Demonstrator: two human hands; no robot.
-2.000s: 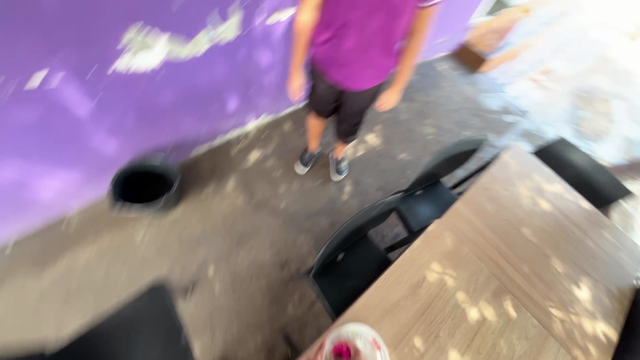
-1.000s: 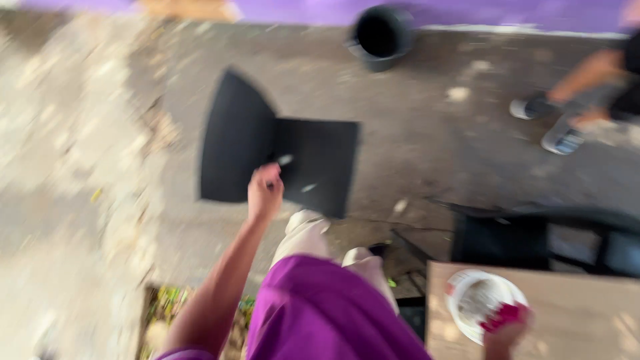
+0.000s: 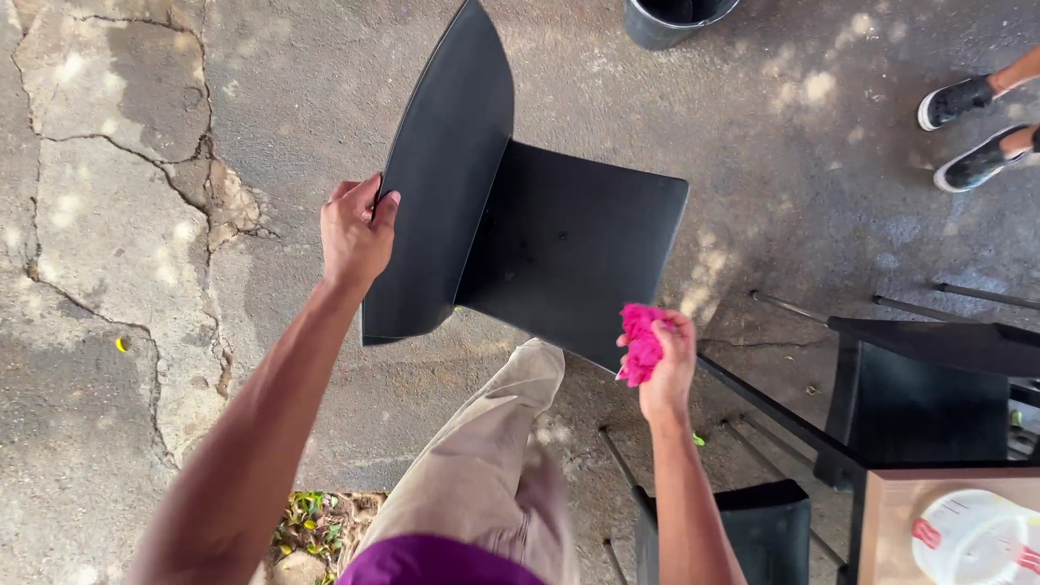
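Note:
A black chair [image 3: 569, 236] with a curved backrest stands on the concrete in front of me. My left hand [image 3: 357, 231] grips the outer edge of its backrest, thumb on one side and fingers on the other. In my right hand [image 3: 666, 357] is a bright pink fluffy cloth [image 3: 643, 345], held by the seat's near right corner. Whether the cloth touches the seat cannot be told. At the lower right, a white plastic tub [image 3: 971, 536] with red markings rests on the wooden table [image 3: 886, 504].
More black chairs [image 3: 930, 402] stand beside the table, one [image 3: 764, 528] near my right forearm. A dark bucket [image 3: 670, 24] is at the top. Another person's shoes [image 3: 967, 101] show at the upper right. Cracked concrete [image 3: 122, 211] lies left, a small planted patch [image 3: 313, 524] below.
My right hand has moved from the tub on the table to the chair's seat, holding the pink cloth. My left hand has moved to the backrest's outer edge. The view has shifted.

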